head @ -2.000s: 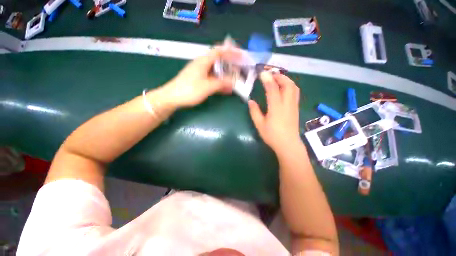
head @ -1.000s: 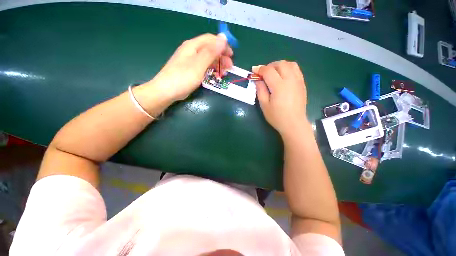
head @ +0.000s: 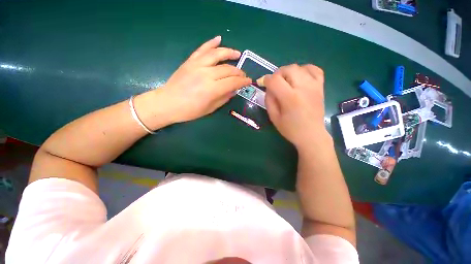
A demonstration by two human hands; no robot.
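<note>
A white housing frame (head: 261,62) with a large window lies on the green surface between my hands. A small green circuit board (head: 248,93) shows at its near left edge. A dark, flat oblong module (head: 245,118) with a pale strip lies just in front of the frame, with a thin red wire near it. My left hand (head: 206,77) has its fingertips on the frame's left side. My right hand (head: 297,98) is closed over the frame's right side, fingertips near a small pale tan piece. No blue battery shows at this frame; the hands hide part of it.
At right is a pile of white frames (head: 346,132), blue batteries (head: 398,80) and copper-brown modules (head: 385,170). A pale curved strip (head: 356,23) runs along the far side, with more units beyond. A person's blue clothing (head: 423,227) shows at the lower right.
The blue battery by my left hand is no longer visible. The frame sits turned, its window further away, and the oblong module now lies in front of it. The pile appears further right.
</note>
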